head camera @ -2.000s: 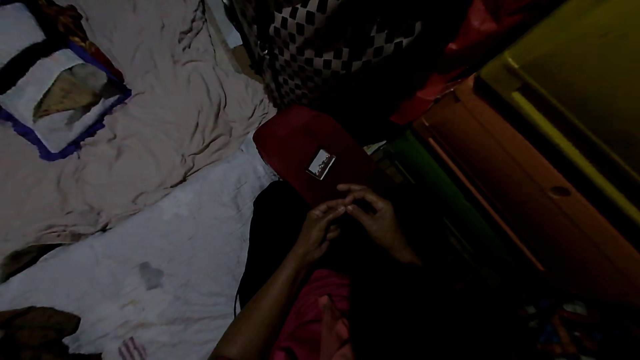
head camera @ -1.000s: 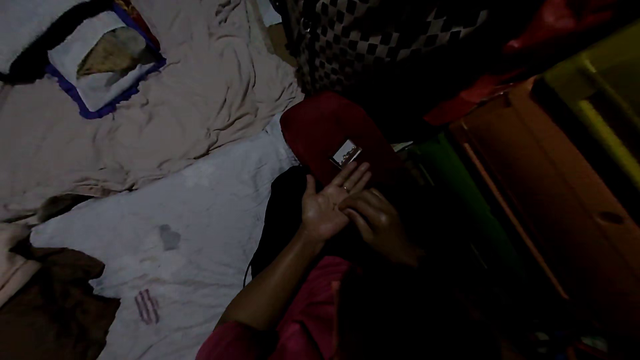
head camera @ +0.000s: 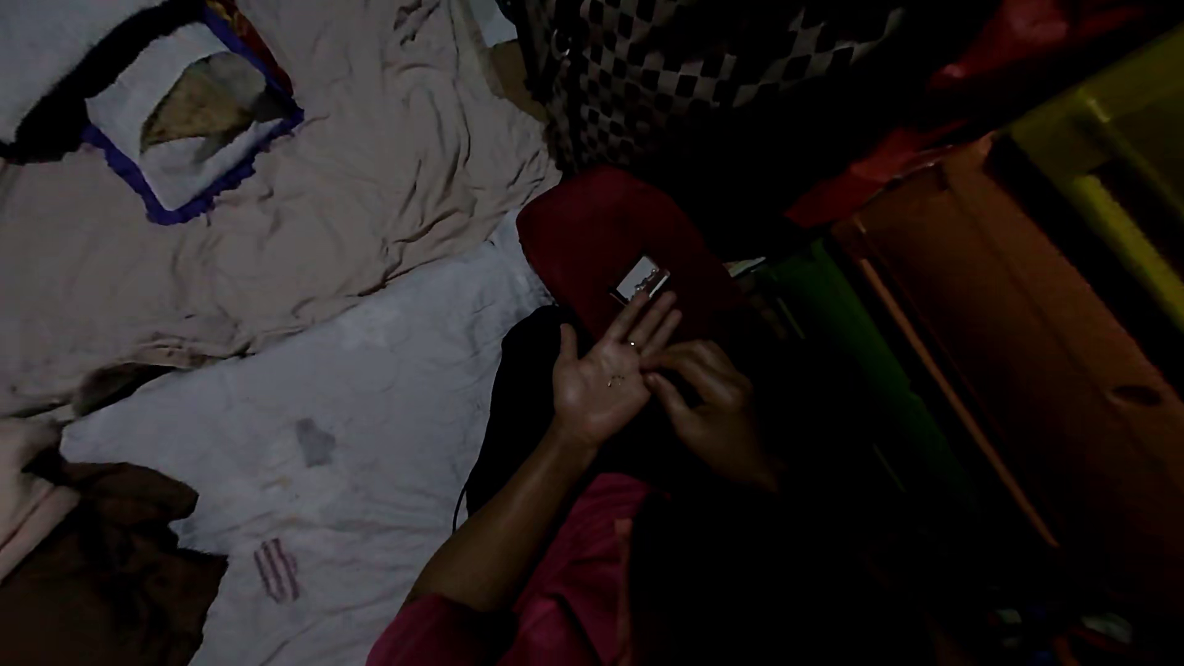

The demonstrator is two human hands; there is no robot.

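My left hand [head camera: 601, 384] lies palm up with its fingers spread, a ring on one finger. On its palm rest tiny thin pieces [head camera: 615, 380], too small to name. My right hand [head camera: 703, 384] is at the left palm's edge, thumb and forefinger close together; whether something is pinched between them cannot be seen. Just beyond the left fingertips, a small whitish card or packet [head camera: 640, 279] with dark marks lies on a dark red cushion-like object [head camera: 592, 222].
A white sheet [head camera: 370, 398] and a beige crumpled cloth [head camera: 370, 166] spread at left, with brown fabric [head camera: 111, 555] at lower left. A checkered bag [head camera: 647, 83] stands beyond. Green, orange [head camera: 1036, 324] and yellow plastic drawers or bins line the right.
My left hand, earlier with its fingers drawn together against the right hand's, has opened out palm up. My right hand stays beside it.
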